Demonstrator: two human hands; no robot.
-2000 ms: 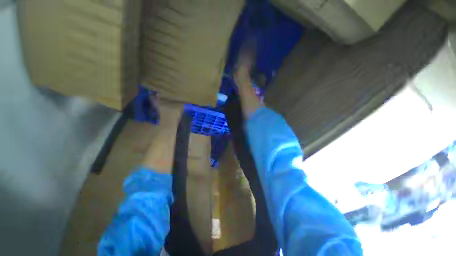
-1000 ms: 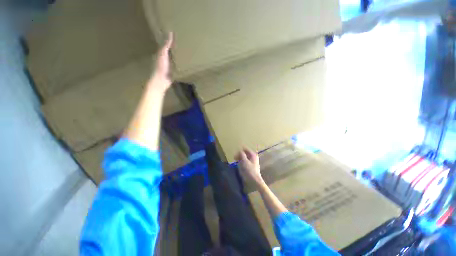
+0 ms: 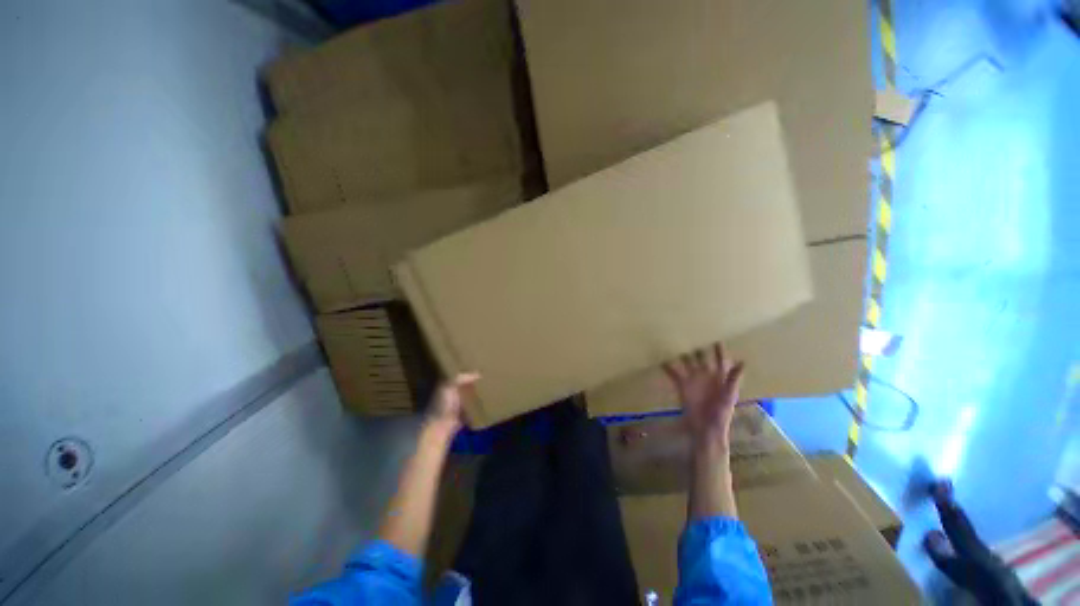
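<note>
A plain brown cardboard piece (image 3: 616, 266), flat on top like a closed carton or thick sheet, lies tilted across larger brown cartons (image 3: 699, 71). My left hand (image 3: 454, 400) grips its near left corner, thumb on top. My right hand (image 3: 707, 385) is at its near edge with fingers spread, touching or nearly touching it. Whether the right fingers bear any of its weight cannot be told. The underside of the piece is hidden.
Brown cartons (image 3: 403, 154) stand along the pale wall (image 3: 142, 237), with a slotted partition insert (image 3: 365, 359) below them. A printed carton (image 3: 770, 533) is at my right. Yellow-black tape (image 3: 880, 225) edges the blue floor (image 3: 983, 260). A dark, blurred limb shows at lower right.
The view has shifted to the stacked cartons and taped floor. My left hand has moved from a carton's side to the cardboard piece's near corner. My right hand has opened from a curled pose.
</note>
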